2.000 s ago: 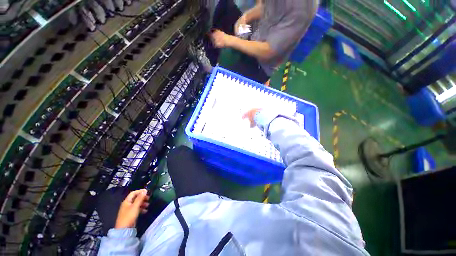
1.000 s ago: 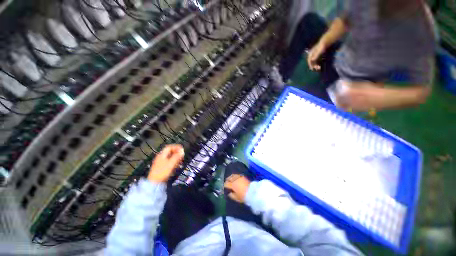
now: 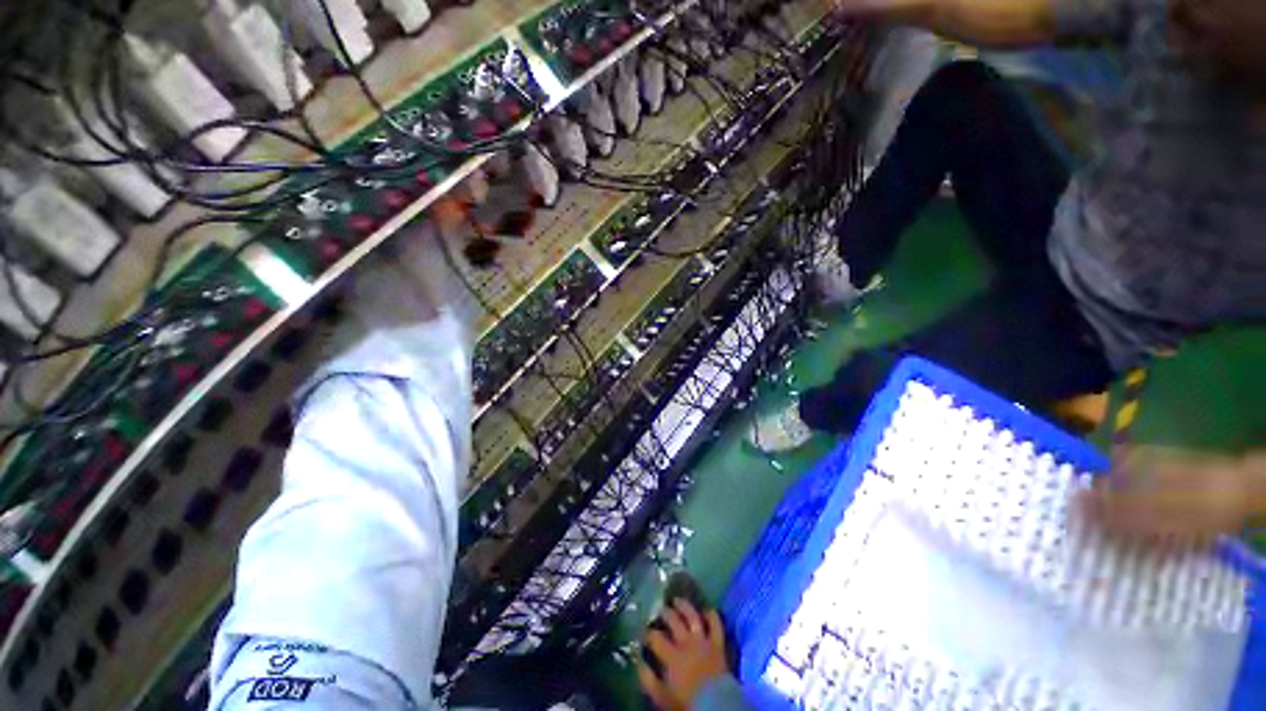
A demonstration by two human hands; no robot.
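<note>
My left hand [image 3: 417,257] is blurred at the beige test rack [image 3: 521,285], by the row of dark sockets [image 3: 201,507], just left of a row of white power adapters [image 3: 567,139]. Whether it holds anything cannot be told. My right hand [image 3: 683,656] is low at the bottom centre, left of the blue crate [image 3: 798,556], fingers spread over a small dark thing; its grip is unclear. The crate holds dense rows of packed white adapters [image 3: 958,458], with a flat white area among them.
Larger white adapters [image 3: 181,97] with black cables slant across the upper left tier. Green circuit boards [image 3: 333,208] run along the rack. A coworker in grey [image 3: 1159,208] sits at the right, one blurred hand over the crate. White scraps lie on the green floor [image 3: 722,486].
My left arm has reached forward and up to the rack's sockets. My right hand has moved down beside the crate. The coworker's hand is now over the crate. The view has shifted closer to the rack.
</note>
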